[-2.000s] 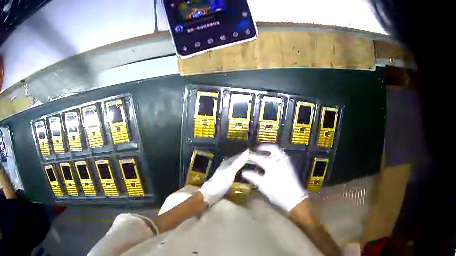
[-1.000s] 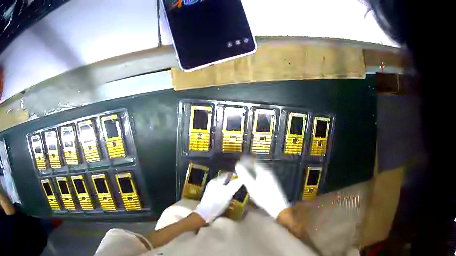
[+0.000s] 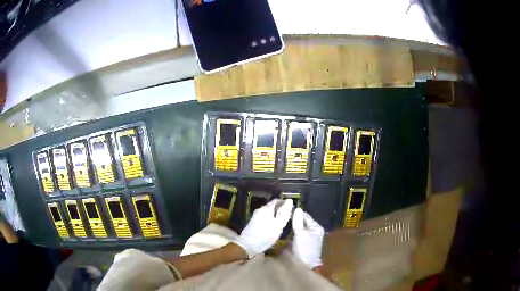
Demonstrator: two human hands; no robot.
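A clear blister tray (image 3: 202, 187) lies in front of me. Its back row holds five yellow keypad phones. Its front row has a tilted phone (image 3: 222, 203) at the left, a partly covered phone (image 3: 258, 201) beside it, and one phone (image 3: 354, 207) at the far right. The fourth front pocket (image 3: 326, 206) is empty. My gloved left hand (image 3: 265, 228) and gloved right hand (image 3: 308, 237) are close together at the third front pocket. Between them is another keypad phone (image 3: 291, 196), mostly hidden by my fingers. Both hands pinch at its sides.
A second tray (image 3: 157, 196) of yellow keypad phones lies at the left. A smartphone (image 3: 232, 35) lies on the white shelf, above a cardboard strip (image 3: 308, 71). Brown carton flaps (image 3: 370, 256) are at the lower right. Another person's sleeve (image 3: 25, 258) shows at the lower left.
My right hand has moved down and toward me, beside my left fingertips. My left hand has shifted slightly right. The phone between them now shows its top edge at the third front pocket.
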